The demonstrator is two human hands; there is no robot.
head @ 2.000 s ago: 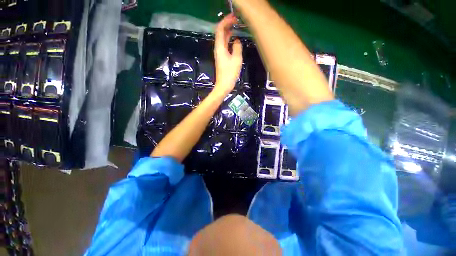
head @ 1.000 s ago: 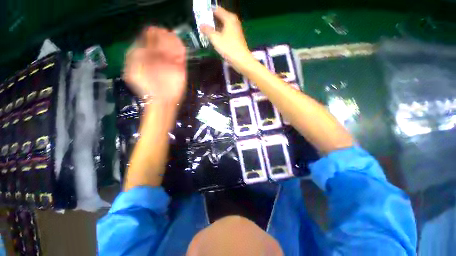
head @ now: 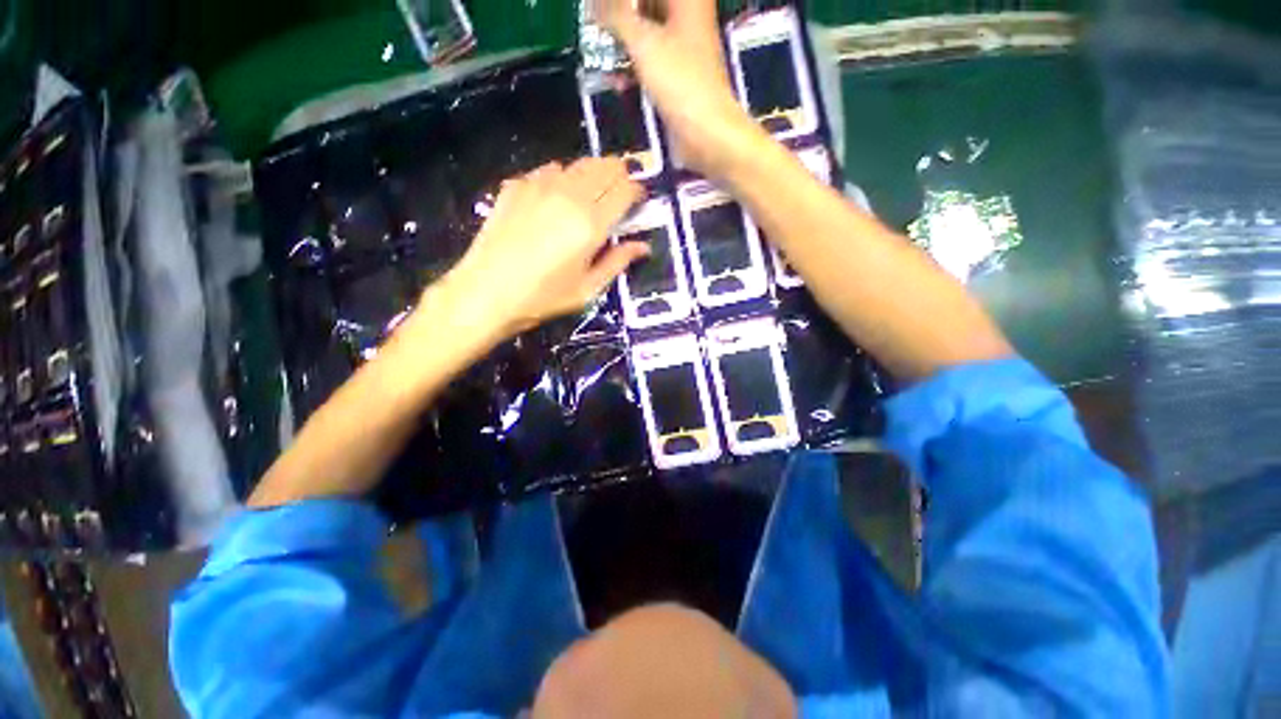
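Observation:
White-framed phone housings with dark windows [head: 724, 249] lie in the right part of the glossy black tray [head: 408, 211]. My left hand [head: 555, 239] is palm down over the tray, fingers spread, with fingertips at the lower end of the upper-left housing [head: 620, 124]. My right hand [head: 681, 70] is at the top edge of the picture, partly cut off. Its fingers are on a silvery piece [head: 601, 54] at that housing's upper end; it looks like a circuit board, but is blurred. My right hand and forearm hide parts of other housings.
A filled dark tray [head: 35, 309] and whitish foam sheets [head: 176, 323] are at the left. A small framed part [head: 438, 28] lies on the green bench behind the tray. A bright silvery cluster [head: 969, 232] and a shiny clear stack [head: 1194, 281] are at the right.
My left hand has come down and right to the housings. My right hand has moved with the silvery piece to the upper-left housing. The loose board on the tray is no longer visible.

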